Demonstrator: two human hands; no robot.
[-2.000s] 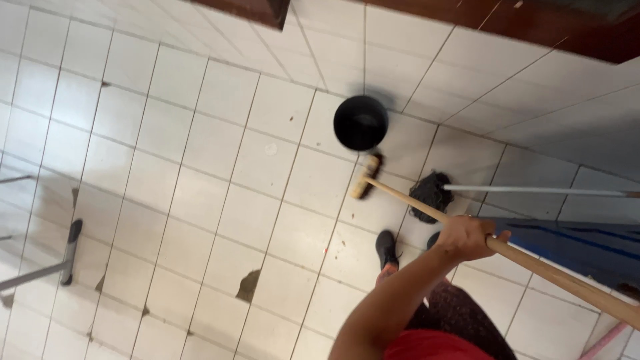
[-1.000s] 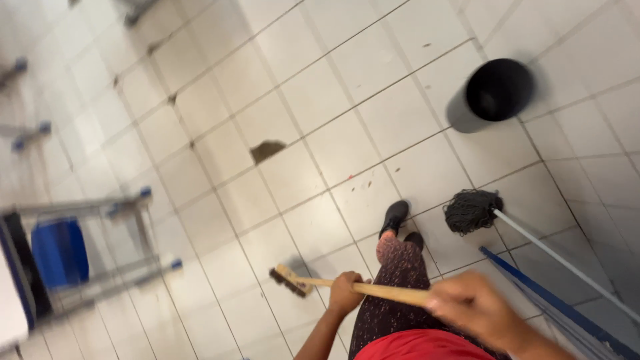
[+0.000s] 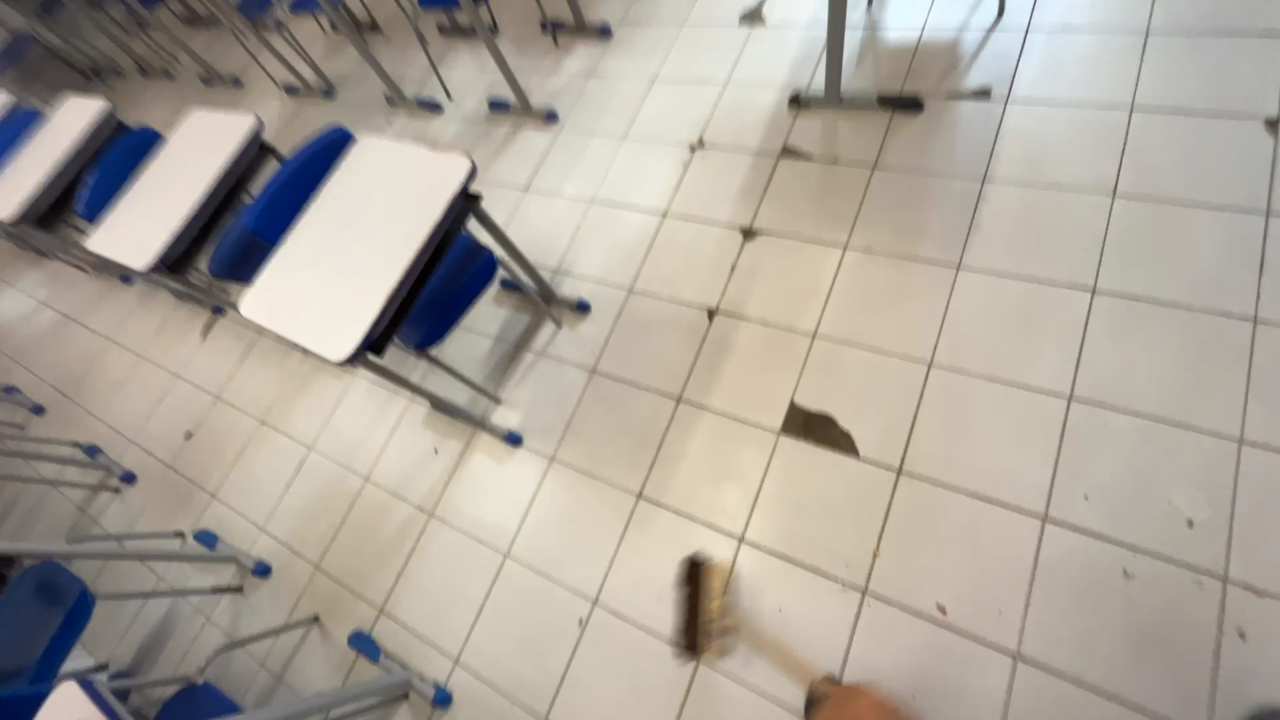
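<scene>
At the bottom edge the broom's wooden head with dark bristles [image 3: 705, 608] is blurred over the white floor tiles. Its pale wooden handle [image 3: 785, 655] runs down to my left hand [image 3: 862, 702], which is closed round it and partly cut off by the frame. My right hand is out of view. Small bits of debris [image 3: 941, 608] lie on the tiles to the right of the broom.
School desks with white tops [image 3: 365, 240] and blue chairs [image 3: 450, 290] stand in rows at the left. More metal legs with blue feet [image 3: 400, 670] reach in at the lower left. A desk leg [image 3: 836, 50] stands at the top. One floor tile has a dark broken patch [image 3: 820, 428].
The view has swung far toward the desks. The black bin, the mop, my feet and my right hand have left the picture. My left hand remains on the broom handle.
</scene>
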